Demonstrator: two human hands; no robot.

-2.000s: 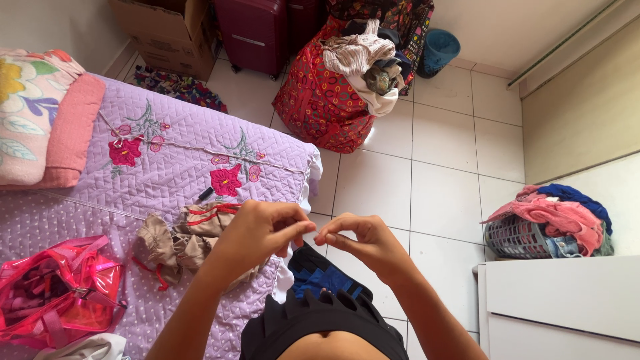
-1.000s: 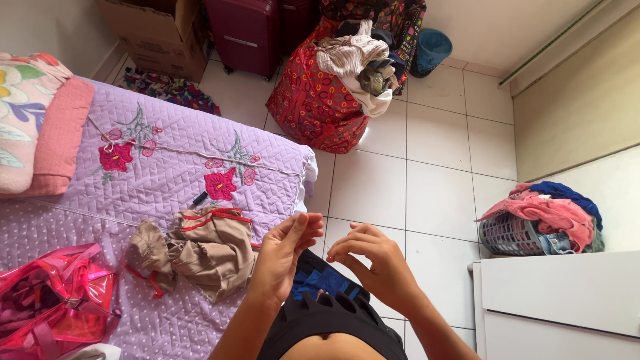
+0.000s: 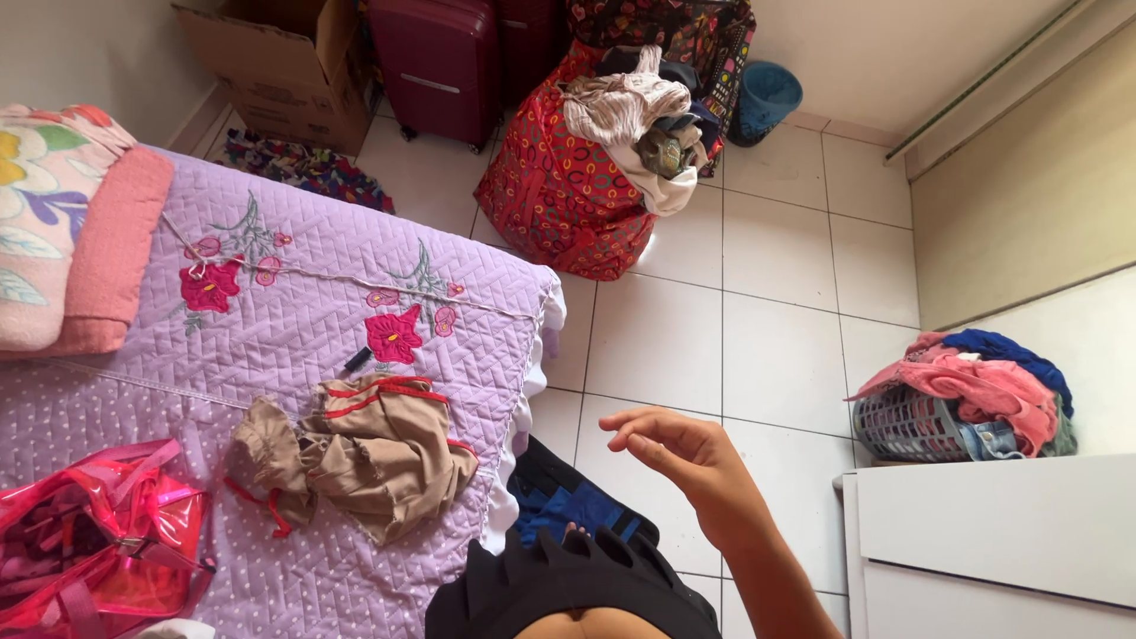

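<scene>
My right hand (image 3: 679, 453) is raised over the white tiled floor, fingers loosely bent and apart, with nothing seen in it. My left hand is out of view. On the lilac quilted bedspread (image 3: 311, 333) lie beige cloth drawstring bags (image 3: 382, 453) with red trim, left of my right hand. A small black object (image 3: 358, 359) rests just above them. At the lower left sits a pink transparent bag (image 3: 98, 541) with things inside. A folded floral blanket (image 3: 44, 231) lies at the bed's upper left.
A red patterned bag (image 3: 568, 186) heaped with clothes stands on the floor beside a blue bin (image 3: 768, 98). Maroon suitcases (image 3: 435, 71) and a cardboard box (image 3: 284, 80) are behind the bed. At right are a laundry basket (image 3: 905, 426) and white drawers (image 3: 994, 532). A blue item (image 3: 577, 506) lies below.
Both hands were raised close together in front of me; the left has since gone out of view. My right hand remains up, its fingers now pointing left.
</scene>
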